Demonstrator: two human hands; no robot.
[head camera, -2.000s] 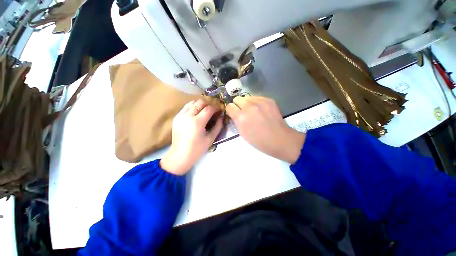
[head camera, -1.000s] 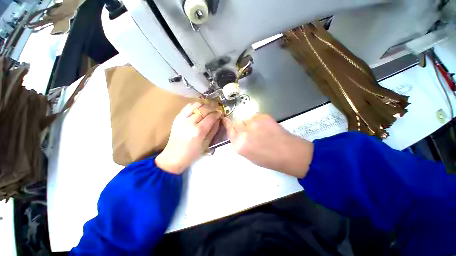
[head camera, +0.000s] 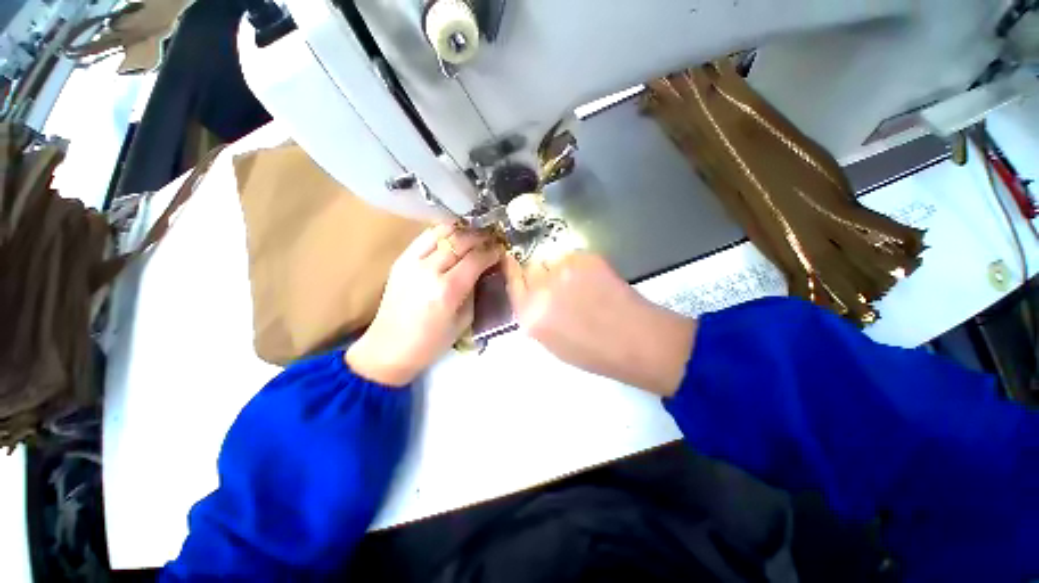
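Observation:
A tan-brown fabric panel (head camera: 313, 251) lies flat on the white table, its right edge running under my left hand to the presser foot and needle (head camera: 513, 228). My left hand (head camera: 422, 298) presses on the panel's edge, fingertips just left of the foot. My right hand (head camera: 587, 313) has its fingertips pinched close to the needle, beside a bright light spot. The small piece between my fingertips is mostly hidden, so I cannot tell what the right hand holds.
The white sewing machine head (head camera: 330, 103) stands over the work. A zipper bundle (head camera: 775, 182) with gold lines lies right of the needle. A brown panel stack (head camera: 46, 296) is at the far left. A red tool (head camera: 1011, 182) lies at the table's right end.
The light spot beside the needle has come on since two seconds ago. My fingertips have parted slightly, showing more of the plate between my hands. The panel has shifted slightly left.

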